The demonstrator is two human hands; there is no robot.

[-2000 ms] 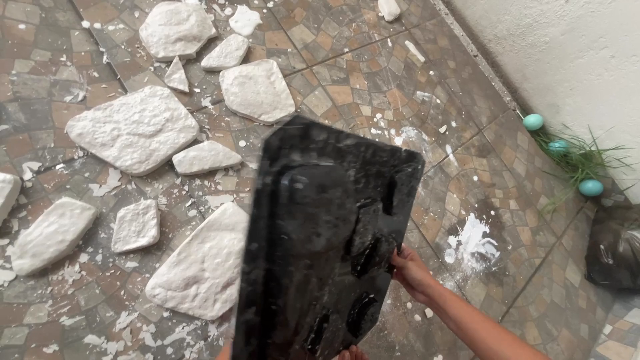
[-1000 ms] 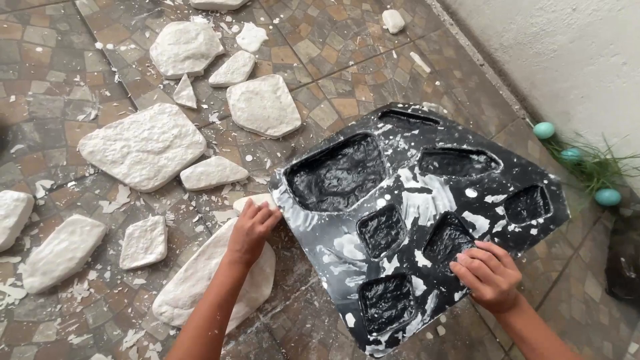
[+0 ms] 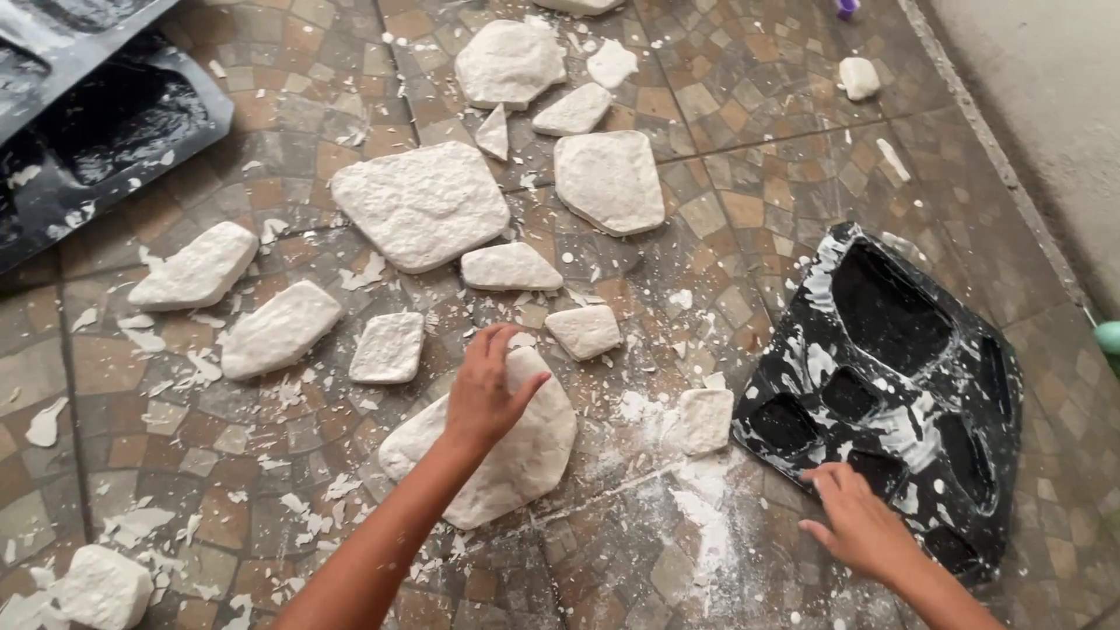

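Note:
My left hand (image 3: 490, 389) is over the upper part of a large white cast stone piece (image 3: 525, 455), fingers spread; whether it touches the stone is hard to tell. My right hand (image 3: 853, 516) hovers at the lower left edge of a black plastic stone mold (image 3: 910, 420), with nothing gripped between its fingers. The mold lies on the floor with its cavities up, smeared with white plaster. Between the hands lie a small squarish white piece (image 3: 705, 421) and another small piece (image 3: 584, 332).
Several white cast stones, among them a large one (image 3: 422, 206), lie on the mosaic-patterned tile floor (image 3: 612, 577) amid white flakes and powder. More black molds (image 3: 166, 114) sit at upper left. A pale wall (image 3: 1032, 96) runs along the right, with a turquoise egg-shaped object (image 3: 1108, 337) near it.
The mold, held in both hands earlier, now rests on the floor at the right, released. Small white pieces now show on the floor beside the large stone. The view has shifted.

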